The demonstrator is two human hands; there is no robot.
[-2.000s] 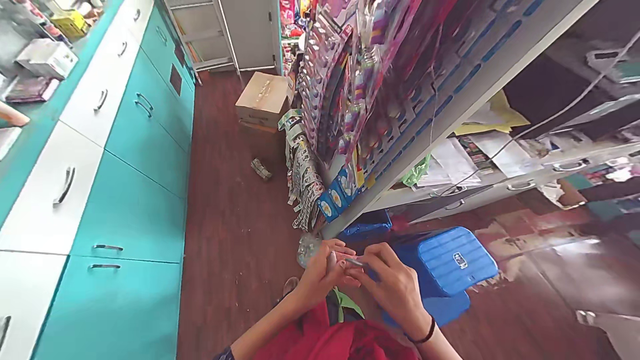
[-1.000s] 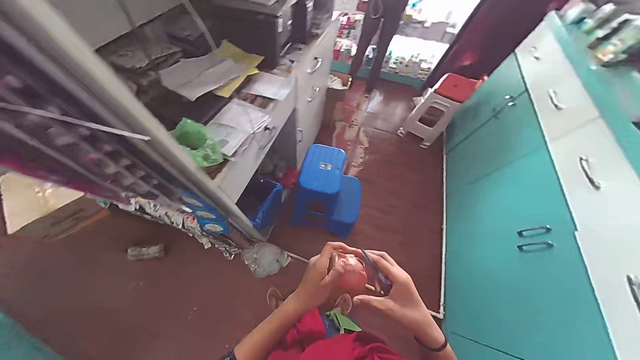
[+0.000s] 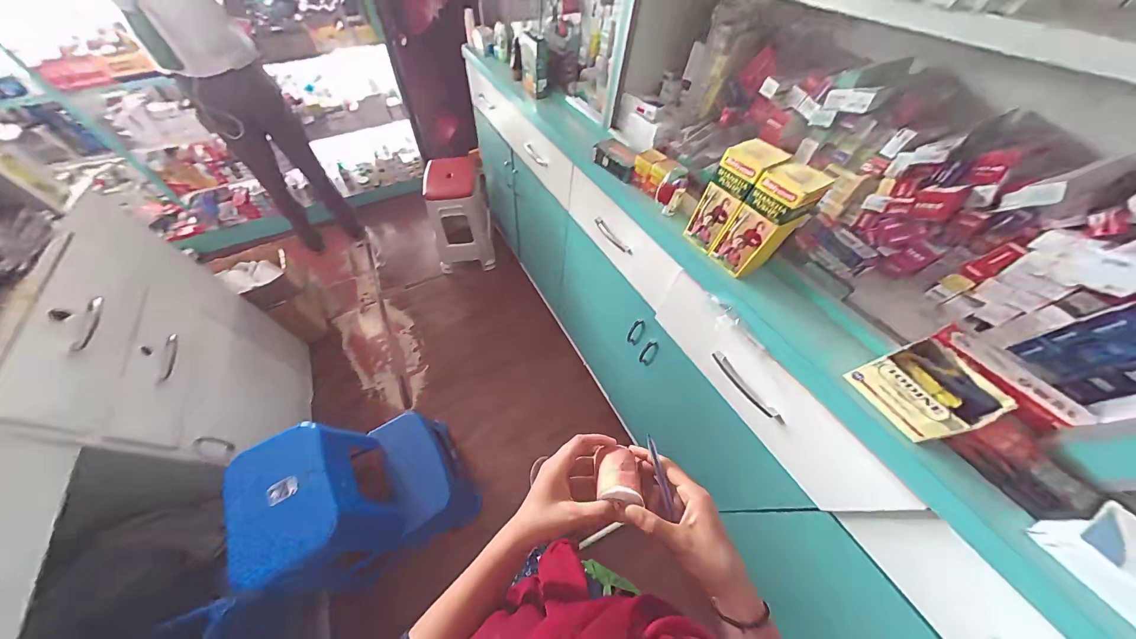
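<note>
A small pinkish cylindrical container with a white end (image 3: pixel 619 479) is held between both hands, in front of the red cloth at the bottom of the view. My left hand (image 3: pixel 564 488) wraps its fingers and thumb round one side of it. On the other side, my right hand (image 3: pixel 688 524) touches it with the fingertips and thumb, and also holds a thin blue pen-like stick (image 3: pixel 660 475) that points upward. A dark band circles the right wrist. What the container bears cannot be read.
Blue plastic stools (image 3: pixel 284 506) stand at the lower left beside grey drawers (image 3: pixel 133 328). A teal counter (image 3: pixel 799 319) with yellow boxes (image 3: pixel 754 209) runs along the right. Farther off are a white stool with a red top (image 3: pixel 457 217), an open carton (image 3: pixel 293 297) and a standing person (image 3: pixel 257 115).
The view has swung strongly to the right, toward the teal counter. Both hands stay together, and the container shows more plainly between them than two seconds ago.
</note>
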